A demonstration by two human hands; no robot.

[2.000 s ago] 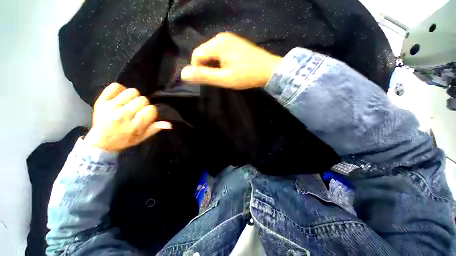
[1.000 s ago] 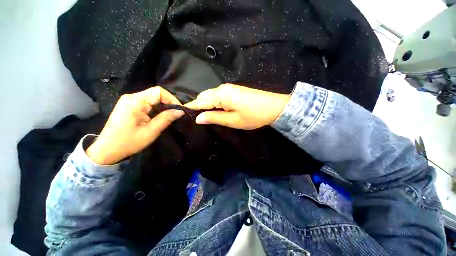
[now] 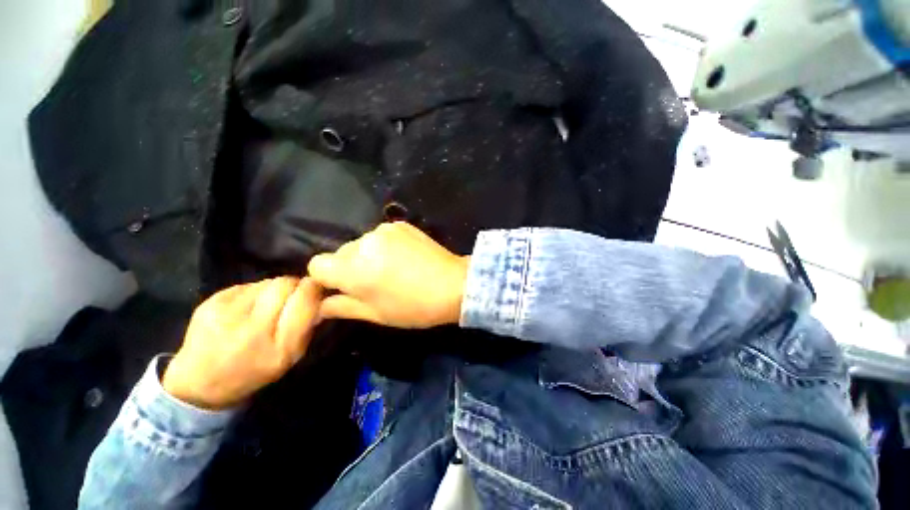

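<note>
A black jacket (image 3: 469, 159) with light flecks lies spread over the table and lap, with dark buttons that have pale rims. My left hand (image 3: 244, 334) and my right hand (image 3: 389, 277) meet at the jacket's near edge, fingertips touching. Both hands are closed at the fingertips on black cloth, which is mostly hidden under the fingers. Whether a thread is pinched there is too small to tell. A smooth grey-black lining (image 3: 304, 194) shows in the opening just beyond the hands.
A white sewing machine (image 3: 798, 65) stands at upper right over its white bed (image 3: 733, 199). Dark thread snips (image 3: 790, 261) lie on the bed beside my right sleeve. A green round object (image 3: 888, 297) is at the right edge. A second black garment (image 3: 60, 398) lies at lower left.
The view has shifted right, so the machine and snips show more fully. My hands, apart two seconds ago, came together on the edge and are now closed tighter, with less cloth showing between them.
</note>
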